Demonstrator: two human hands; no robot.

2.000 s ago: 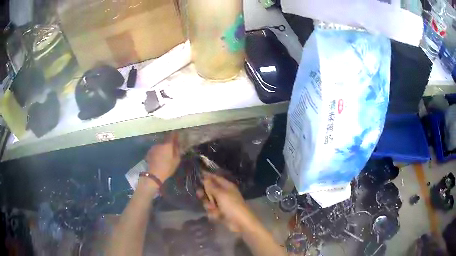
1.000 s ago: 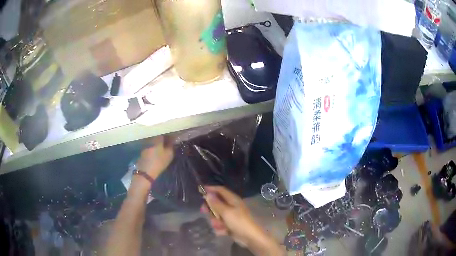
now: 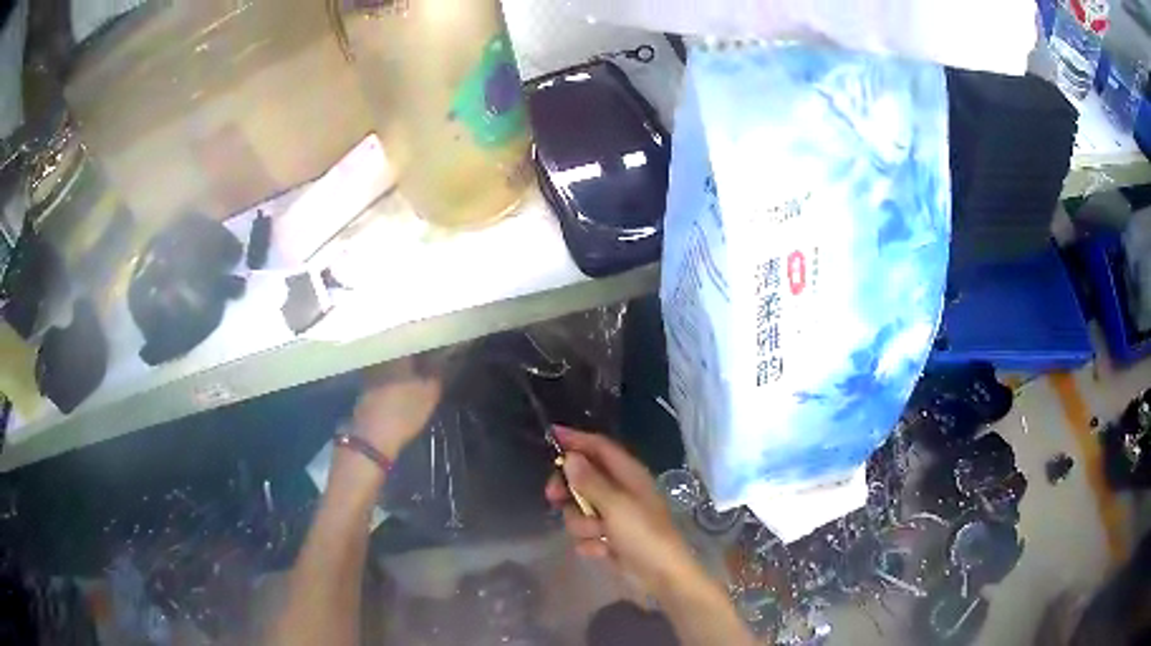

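A clear plastic bag [image 3: 574, 360] with dark contents lies under the shelf's front edge, in front of me. My left hand [image 3: 398, 404], with a dark red band at the wrist, is at the bag's left side and seems to grip its plastic; its fingertips are blurred near the shelf edge. My right hand [image 3: 608, 502] is closed around a small yellow-handled cutter [image 3: 574, 486], to the right of and lower than my left hand. The cutter's thin tip points up and left at the bag. The bag's contents are too dark to tell.
The shelf [image 3: 442, 297] crosses above my hands and holds a carton [image 3: 227, 107], a tan bottle [image 3: 442, 114] and a glossy black case [image 3: 600, 164]. A blue-and-white tissue pack [image 3: 820, 278] hangs at right. Black round parts [image 3: 985, 543] lie below it, near a blue bin [image 3: 1016, 322].
The bag's plastic was raised and spread a second ago and now sits lower and darker. My right hand with the cutter has moved slightly right. The view has shifted, so shelf things appear further left.
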